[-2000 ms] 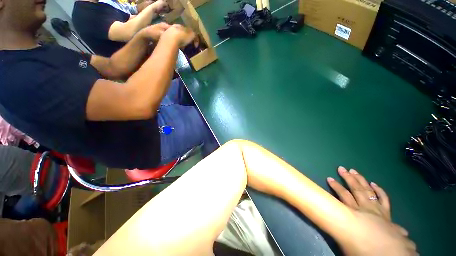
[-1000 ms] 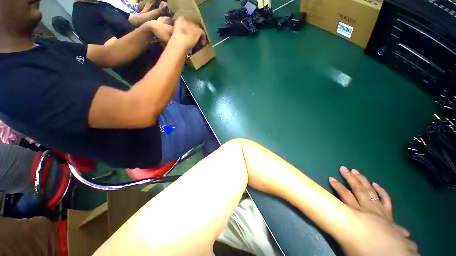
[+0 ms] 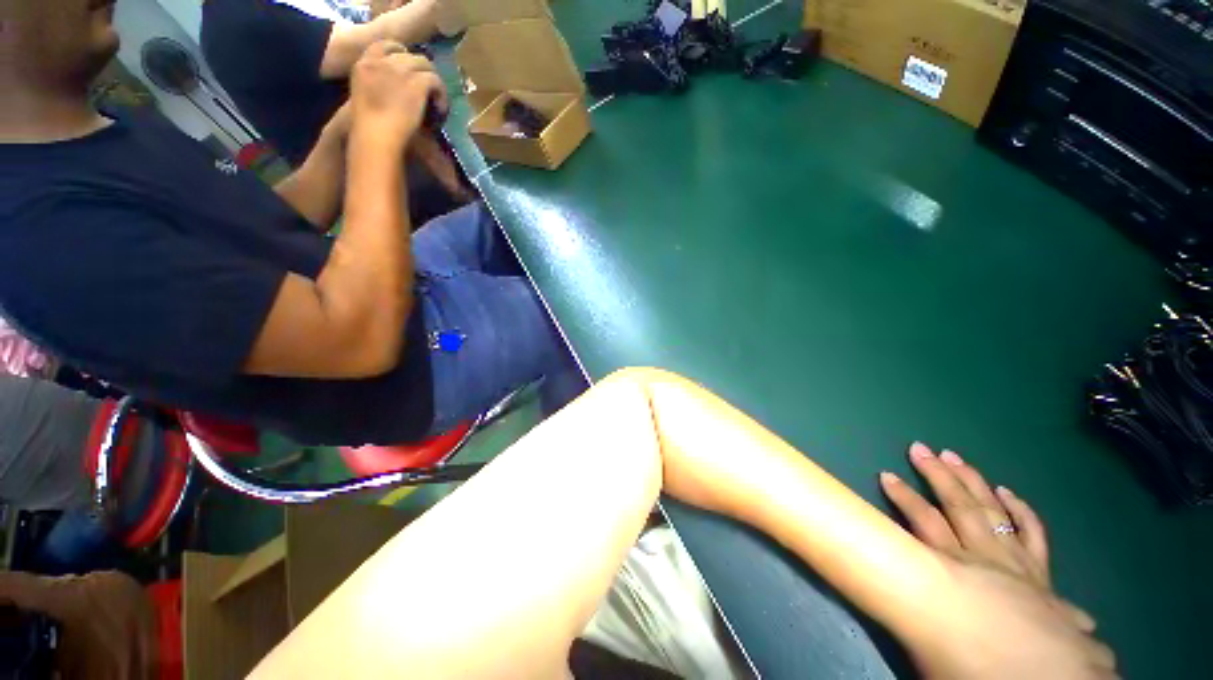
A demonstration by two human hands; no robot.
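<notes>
My left hand lies palm down on the green bench top at the lower right, fingers spread and empty, with a ring on one finger. My left arm reaches across from the bottom of the picture. My right hand is out of the picture. A heap of black cable bundles with shiny tips lies beyond my hand at the right edge, not touched by it.
A seated person at the left has hands near an open mailer box holding a dark item. Black cables, a brown carton and a black device carton stand at the back. An open floor carton is lower left.
The seated person's hands have moved left, away from the mailer box, which now stands with its lid raised and its inside showing. My left hand and arm have barely moved.
</notes>
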